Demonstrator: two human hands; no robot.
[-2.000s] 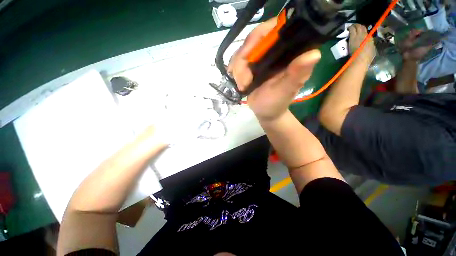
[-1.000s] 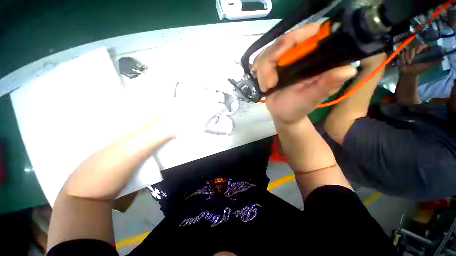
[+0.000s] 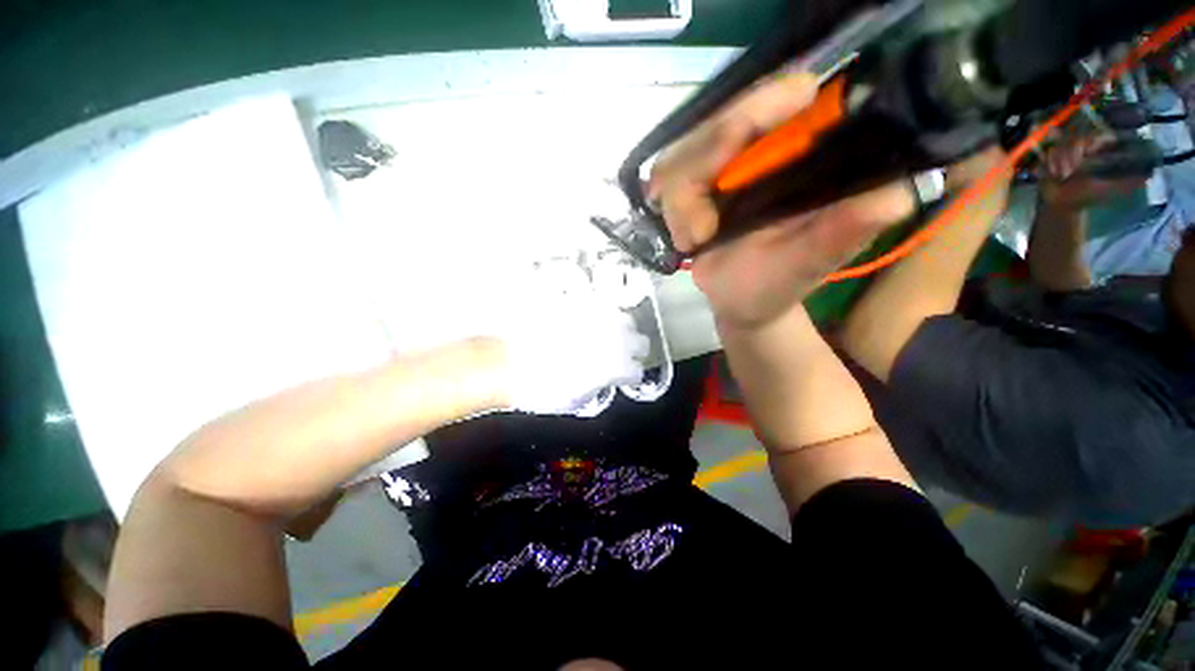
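Note:
My right hand (image 3: 767, 230) is bare and wrapped around the black screwdriver (image 3: 839, 151) with its orange lever. The tool's metal nose points down-left over the pale mat (image 3: 459, 157). My left hand (image 3: 570, 354) is in a white glove and washed out against the mat. It lies on a white loop-shaped housing (image 3: 659, 354) near the mat's front edge, below the nose. Its fingers are too overexposed to make out. The orange hose (image 3: 904, 249) curves from the nose to the upper right.
A white sheet (image 3: 184, 275) overlaps the mat at left. A small dark part (image 3: 354, 148) lies at the mat's back. Another white housing (image 3: 616, 19) is at the top edge on the green surface. A person in a dark sleeve (image 3: 1009, 406) is close at right, another person's hand beyond.
My gloved left hand has moved right and toward me, and the housing's curved rim now shows beside it at the mat's front edge. The screwdriver stays in my right hand, shifted slightly left since a second ago.

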